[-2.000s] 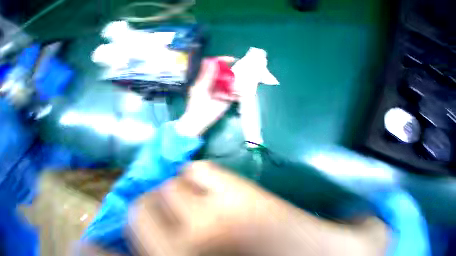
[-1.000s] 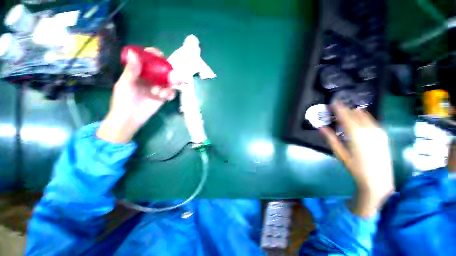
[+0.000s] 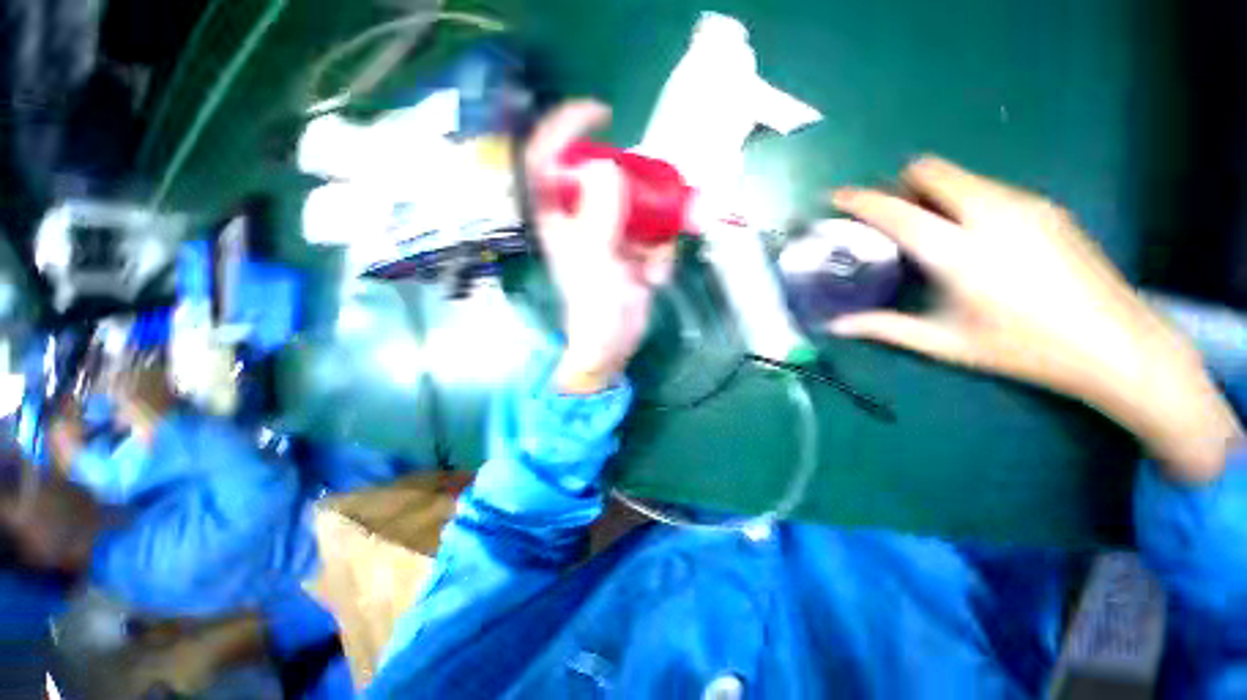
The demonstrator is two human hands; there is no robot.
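Note:
My left hand (image 3: 595, 260) is closed around the red glue bottle (image 3: 654, 196), whose pale nozzle points right. My right hand (image 3: 998, 274) has thumb and fingers apart around the right side of a round part (image 3: 837, 268) with a silvery face; blur hides whether the fingertips touch it. The white dispensing syringe (image 3: 752, 290) lies beside the part, its green cap (image 3: 801, 354) toward me. A clear air hose (image 3: 807, 451) curves from the cap. A white cloth or paper (image 3: 711, 89) lies beyond the bottle.
A controller unit (image 3: 458, 226) with white bottles (image 3: 335, 212) stands at left on the green mat (image 3: 957, 451). A black lead (image 3: 855, 394) lies by the syringe. A cardboard box (image 3: 369, 547) is below the edge. Another person in blue (image 3: 192, 506) is at far left.
My right hand has left the black parts tray and is now by the round part near the bottle nozzle. The view has shifted; the tray is no longer clearly seen. The left hand still holds the bottle.

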